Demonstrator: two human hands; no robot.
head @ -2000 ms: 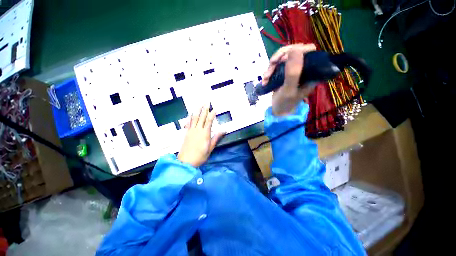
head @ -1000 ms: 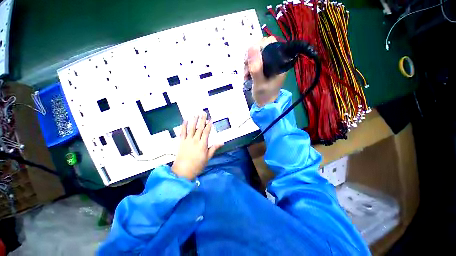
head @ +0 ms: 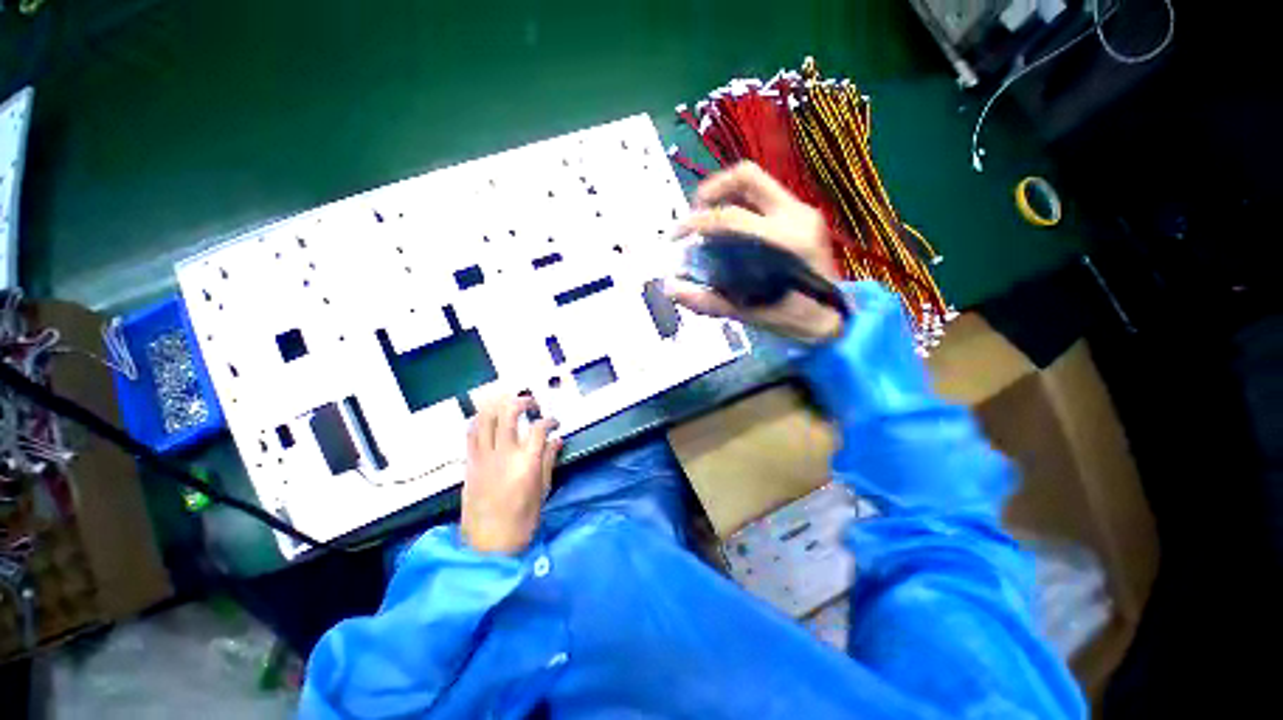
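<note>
The white chassis panel (head: 422, 260) lies flat and slightly turned in front of me, with its many cutouts and large central opening. My left hand (head: 507, 471) rests on its near edge, fingertips by a small dark spot that may be a hole or a held piece. My right hand (head: 767, 225) grips the black electric screwdriver (head: 753, 270) at the panel's right end. The screwdriver is blurred and its tip cannot be made out. A thin pale lead (head: 408, 483) curves along the panel's near left part.
Blue parts bin (head: 172, 380) with silvery bits touches the panel's left side. Red harnesses (head: 760, 134) and yellow-black harnesses (head: 851, 169) lie beyond my right hand. Open carton (head: 1076, 464) with white panels stands at right, tape roll (head: 1038, 201) farther off. Mixed harnesses (head: 28, 422) are at left.
The view has shifted. My right hand has turned the screwdriver, which now points leftward over the panel's right end. My left fingers have drawn back toward the near edge and are more bent.
</note>
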